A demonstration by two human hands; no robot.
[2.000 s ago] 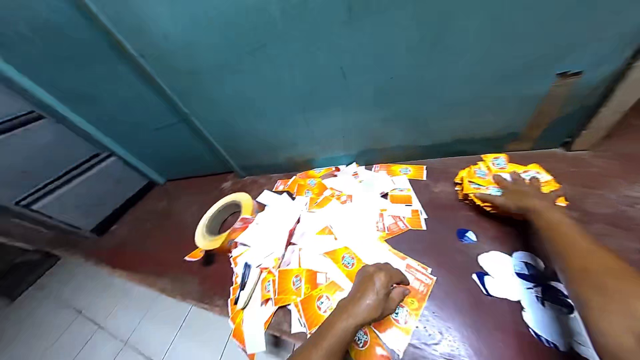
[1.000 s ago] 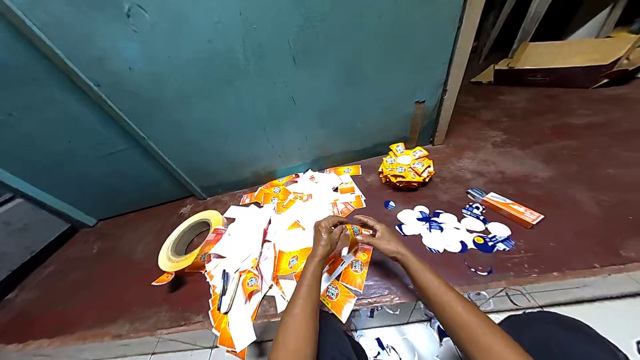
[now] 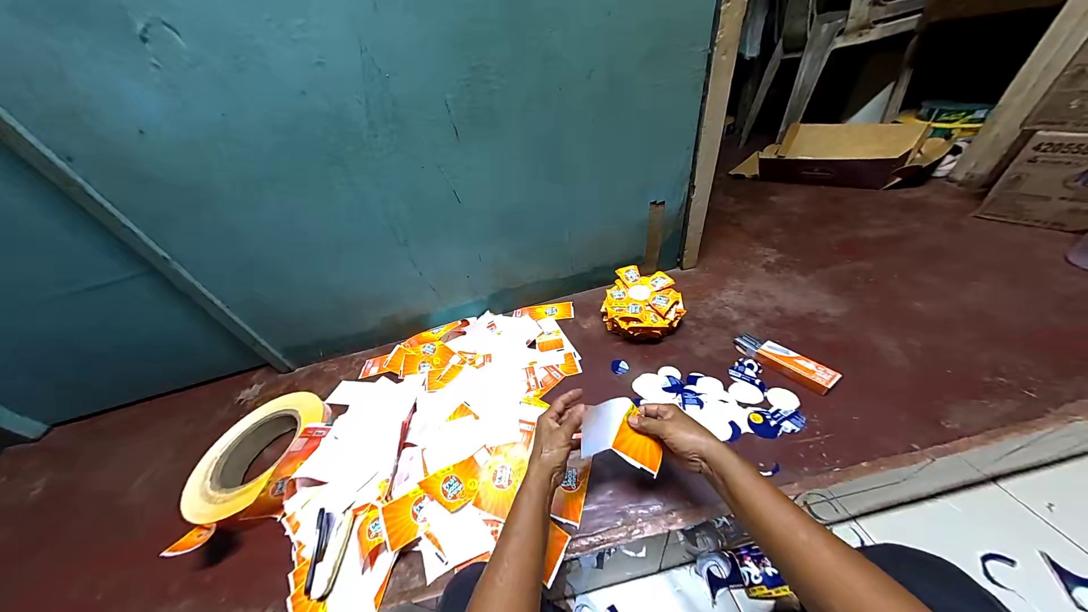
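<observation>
My right hand (image 3: 680,432) pinches a folded orange-and-white printed paper piece (image 3: 636,446) between thumb and fingers. Just left of the paper, my left hand (image 3: 557,429) has its fingers apart; whether a fingertip touches the paper's edge is hard to tell. Loose orange and white paper pieces (image 3: 459,433) lie spread in a heap under and left of my hands. Beyond my right hand sits a round orange folded-paper ornament (image 3: 642,304) with a white disc on top. White and blue paper discs (image 3: 714,399) are scattered right of it.
A big roll of tape (image 3: 208,476) stands at the heap's left. A dark pen (image 3: 320,540) and a pale-handled tool (image 3: 333,554) lie on the papers. An orange-and-white box (image 3: 799,365) is beyond the discs. A teal wall (image 3: 425,153) rises behind; an open cardboard box (image 3: 841,157) sits far right.
Two seconds ago my right hand was on the orange ornament and my left on the heap. Now my right hand holds a folded paper in front of me. The view has swung right.
</observation>
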